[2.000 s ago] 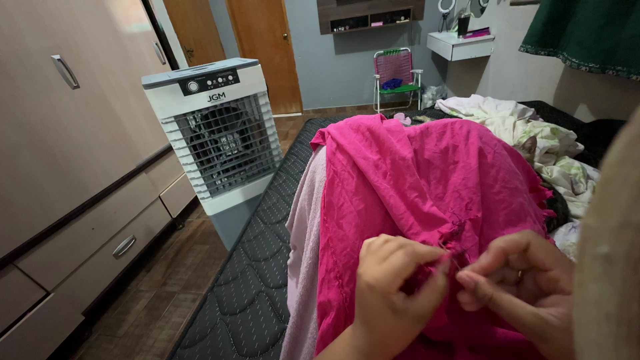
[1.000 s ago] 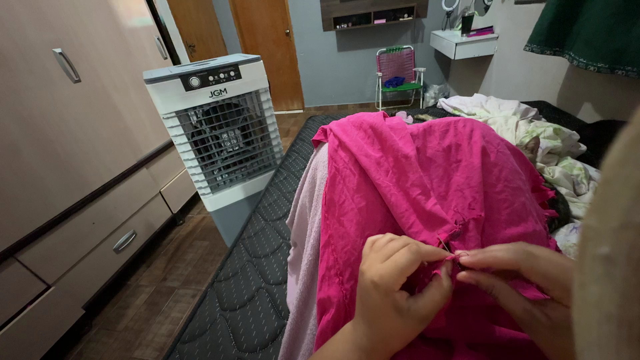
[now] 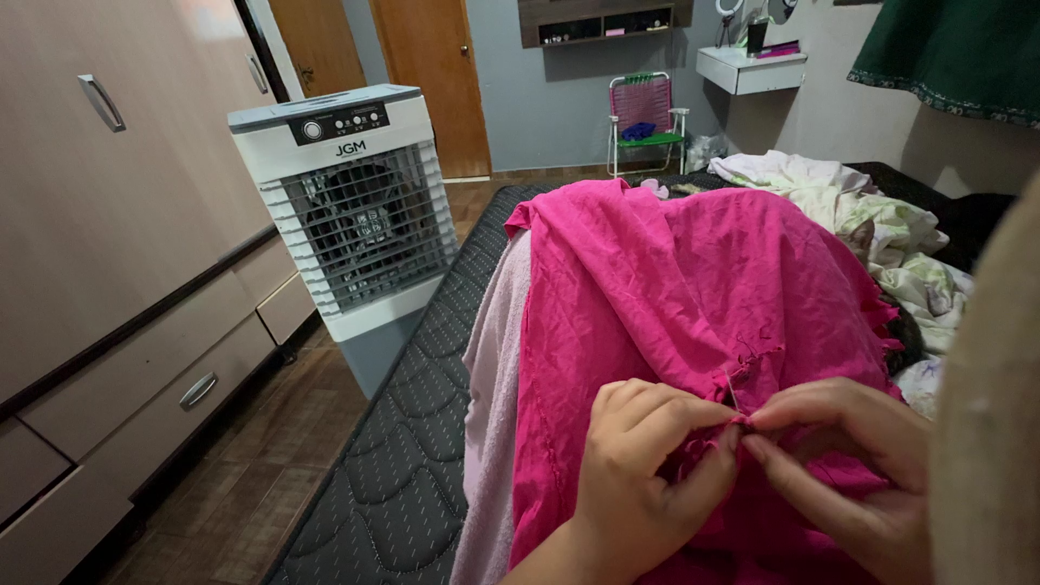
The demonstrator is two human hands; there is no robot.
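Note:
A bright pink cloth (image 3: 650, 292) lies draped over a raised shape on the mattress, with dark thread stitches (image 3: 751, 353) near its middle. My left hand (image 3: 650, 463) pinches a gathered bit of this cloth between thumb and forefinger. Close against it on the right, my right hand (image 3: 853, 471) pinches the same gathered bit, fingertips almost touching those of the left. A thin needle (image 3: 733, 392) stands up beside the left fingertips; which hand holds it I cannot tell. Under the cloth's left edge hangs a pale pink towel (image 3: 490, 406).
A dark quilted mattress (image 3: 390, 487) extends under the cloths. An air cooler (image 3: 366, 219) stands at its left, before a wardrobe (image 3: 138, 203). Crumpled white and green cloths (image 3: 886, 219) lie at the right, near part of a cat (image 3: 860, 240). A blurred pale object (image 3: 987, 406) blocks the right edge.
Two seconds ago my hands were slightly apart at the cloth; now their fingertips meet at the gathered bit. The pink cloth stays in about the same place.

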